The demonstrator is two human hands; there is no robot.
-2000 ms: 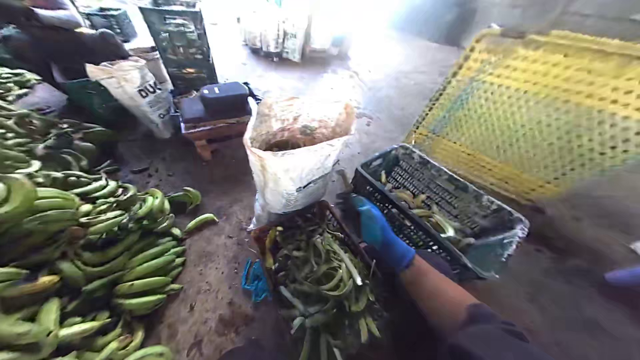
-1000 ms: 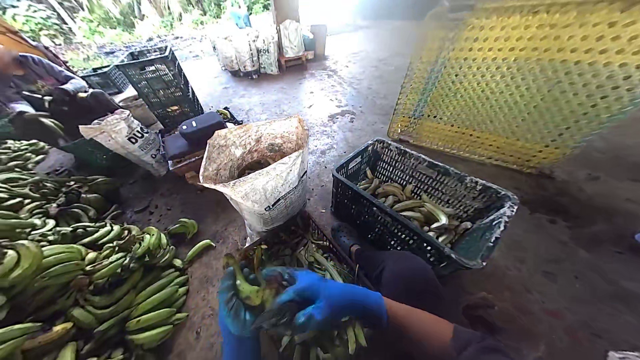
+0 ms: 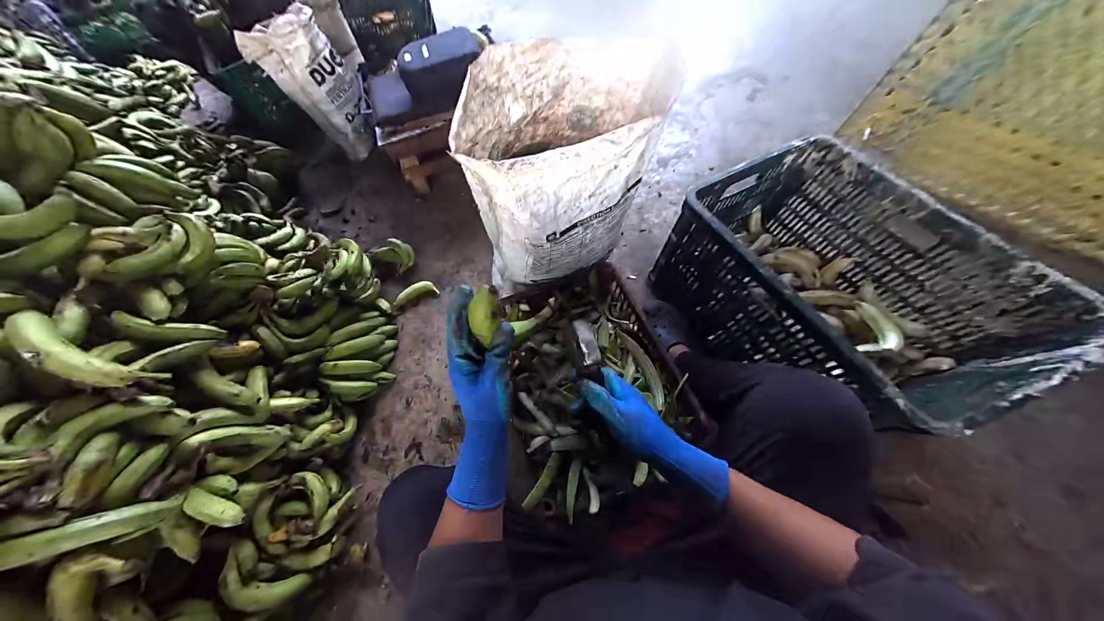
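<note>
My left hand [image 3: 479,362], in a blue glove with a dark stained palm, holds a green plantain [image 3: 484,316] upright. To its right, my right hand [image 3: 623,412], gloved too, grips a knife whose short, wide blade [image 3: 586,343] points away from me. Both hands are over a reddish crate [image 3: 642,315] filled with green peels [image 3: 573,483]. At my right, a dark green plastic crate [image 3: 776,323] holds peeled plantains [image 3: 862,315]. A large pile of green plantains [image 3: 190,345] covers the floor at the left.
An open white woven sack [image 3: 561,203] stands just beyond the peel crate. Behind it to the left are a dark container [image 3: 438,69] on a low wooden stool [image 3: 417,142] and another printed sack [image 3: 323,82]. A yellow perforated panel [image 3: 1005,112] rises behind the green crate.
Two seconds ago my right hand was beside the green crate; one second ago both hands were together around green plantain. Now they are apart, and the knife shows in the right. The view has tilted down.
</note>
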